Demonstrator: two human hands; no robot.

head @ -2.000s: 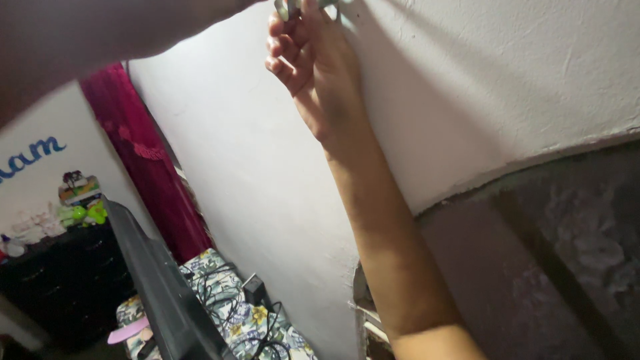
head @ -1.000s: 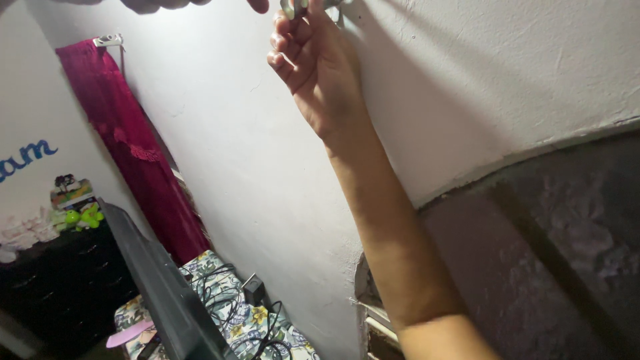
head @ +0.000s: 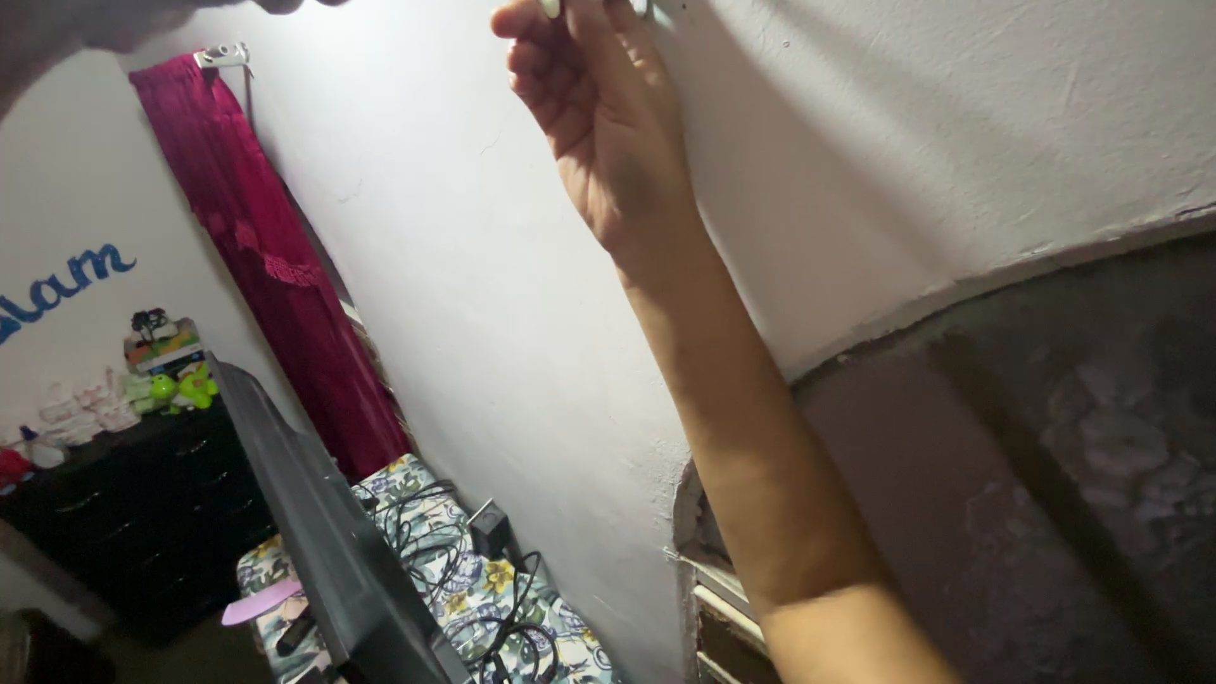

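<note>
My right hand (head: 608, 119) is raised against the white wall (head: 456, 237), palm toward me, at the top middle. Its fingers curl around a small pale, shiny thing (head: 551, 8), mostly cut off by the top edge, so its kind cannot be told. The right forearm runs down to the lower right. My left hand (head: 180, 19) is dark and blurred at the top left, only partly in view, with some knuckles or fingers along the top edge; what it holds, if anything, is hidden.
A dark red curtain (head: 275, 266) hangs at left from a rod bracket (head: 221, 55). Below are a large dark flat panel (head: 323, 532), a flowered cloth surface (head: 570, 636) with black cables and an adapter (head: 488, 528), and a black chest of drawers (head: 142, 503) bearing toys. An edged dark recess (head: 950, 475) lies right.
The left arm, which crossed the top left with its hand near my right hand, has drawn up and to the left. My right hand stays raised at the wall.
</note>
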